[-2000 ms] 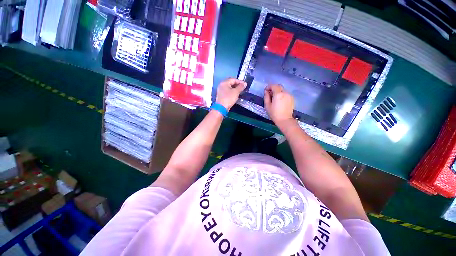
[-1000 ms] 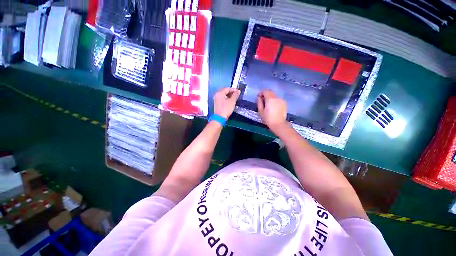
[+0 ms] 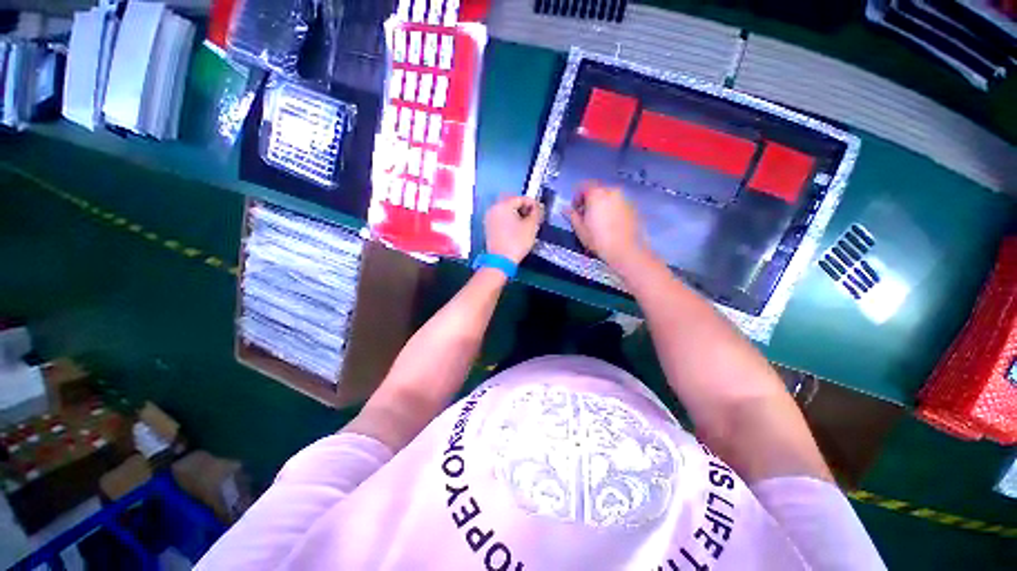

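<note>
The dark laptop bottom cover [image 3: 691, 240] lies inside-up on a silvery wrap [image 3: 853, 178] on the bench, with three red film pieces [image 3: 697, 143] along its far half. My left hand [image 3: 514, 231] is at the cover's left edge, thumb and fingers pinched together; a small dark thing shows at the fingertips, too small to name surely. My right hand [image 3: 606, 223] is over the cover's near left part, its fingers curled together; whether it holds anything is hidden. A strip sheet [image 3: 881, 292] with short black bars lies right of the cover.
Left of the cover lies a red sheet with white labels [image 3: 455, 145], then a shiny white grid tray [image 3: 304, 134]. A carton of wrapped covers [image 3: 299, 296] stands below the bench's left edge. Red bubble bags [image 3: 981, 357] are at the far right; a grey rail [image 3: 669, 47] runs behind.
My right hand has moved slightly left over the cover, nearer my left hand. My left hand stays at the cover's left edge. The whole view has shifted a little.
</note>
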